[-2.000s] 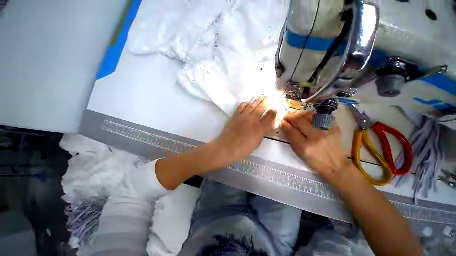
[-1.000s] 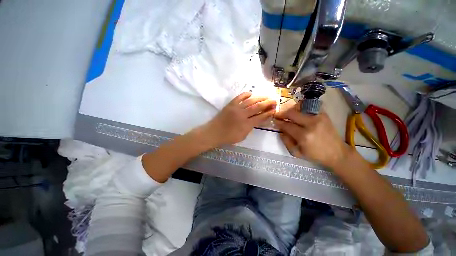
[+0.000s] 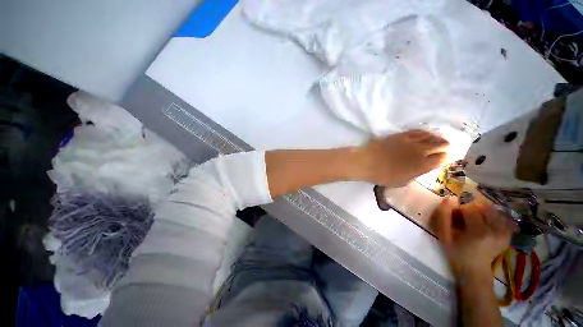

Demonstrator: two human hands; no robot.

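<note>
White eyelet fabric [image 3: 383, 70] lies bunched on the machine table, reaching down to the needle area under bright glare. My left hand [image 3: 406, 156] lies on the fabric's lower end beside the needle, fingers curled onto it; the fingertips are partly lost in glare. My right hand [image 3: 476, 230] is blurred, just below the presser foot area [image 3: 452, 179], with fingers bent; whether it holds anything cannot be told. The sewing machine head [image 3: 524, 150] is at the right.
Scissors with red and yellow handles [image 3: 527, 276] lie right of my right hand, near grey-lilac strips [image 3: 556, 281]. A grey ruler edge [image 3: 358, 246] runs along the table front. White pieces [image 3: 115, 153] and another lilac bunch [image 3: 96, 233] hang at left. Blue edging [image 3: 208, 18] is upper left.
The view has turned and shifted, so the machine now appears farther right. My right hand has moved down from the needle and apart from my left hand, which stays on the fabric.
</note>
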